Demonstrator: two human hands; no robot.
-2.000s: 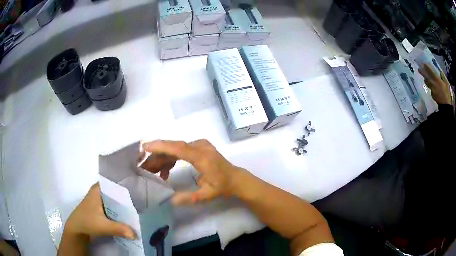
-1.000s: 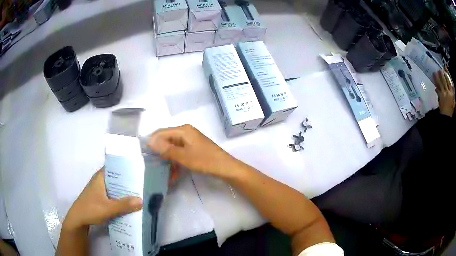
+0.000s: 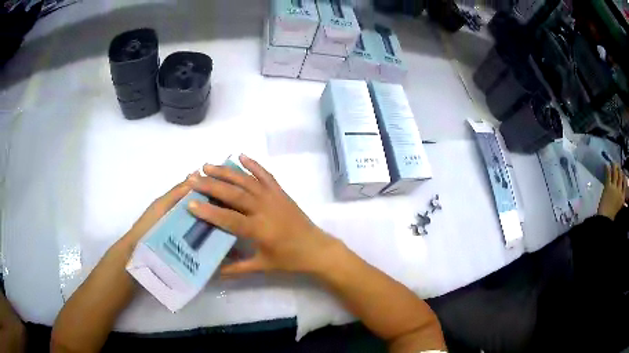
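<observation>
A pale blue and white carton (image 3: 181, 249) with a dark product picture lies tilted between my hands at the lower left. Its near white end is closed, with a fold line showing; its far end is largely hidden by my fingers. My left hand (image 3: 157, 211) holds its left side. My right hand (image 3: 258, 217) lies over its top and right side, fingers spread and gripping it. Two closed cartons (image 3: 358, 141) lie side by side ahead on the right.
Stacked cartons (image 3: 296, 38) stand at the back. Dark ribbed bases (image 3: 185, 89) stand at left and more (image 3: 531, 125) at right. Small metallic clips (image 3: 421, 223) lie right of centre. A flat blank (image 3: 498, 183) lies at right, near another person's hand (image 3: 612, 192).
The carton has turned from upright with its top flap open to lying with a closed end towards me. My right hand has moved from the flap onto its side. The view has shifted.
</observation>
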